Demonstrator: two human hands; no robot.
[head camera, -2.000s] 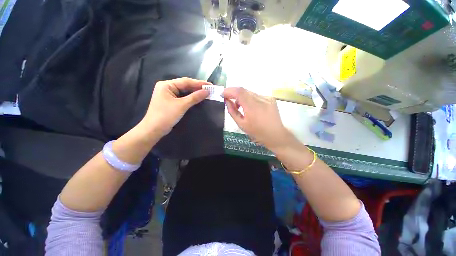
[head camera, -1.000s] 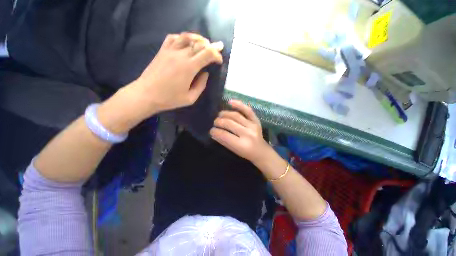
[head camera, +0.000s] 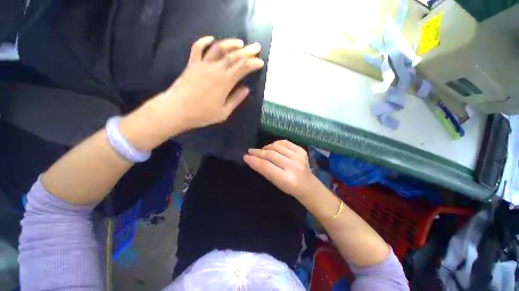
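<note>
A black garment panel (head camera: 153, 62) lies over the left of the table, its straight right edge running down past the table's front edge. My left hand (head camera: 213, 85) lies palm down on the panel near that edge, fingers apart. A bright patch shows at its fingertips; I cannot tell whether it is a label or glare. My right hand (head camera: 281, 165) is lower, at the table's front edge, with thumb and fingers closed on the lower corner of the black panel. The needle and presser foot are out of view.
Pale fabric scraps (head camera: 395, 71) and yellow-green and blue snips (head camera: 450, 120) lie on the white table right of the panel. The cream machine body (head camera: 472, 51) stands behind them. A black oblong object (head camera: 493, 150) lies at the right end. A red basket (head camera: 387, 213) is below.
The small white label is no longer clearly seen between my fingers. My left hand has moved from pinching it to lying spread on the cloth. My right hand has moved down to the panel's lower corner.
</note>
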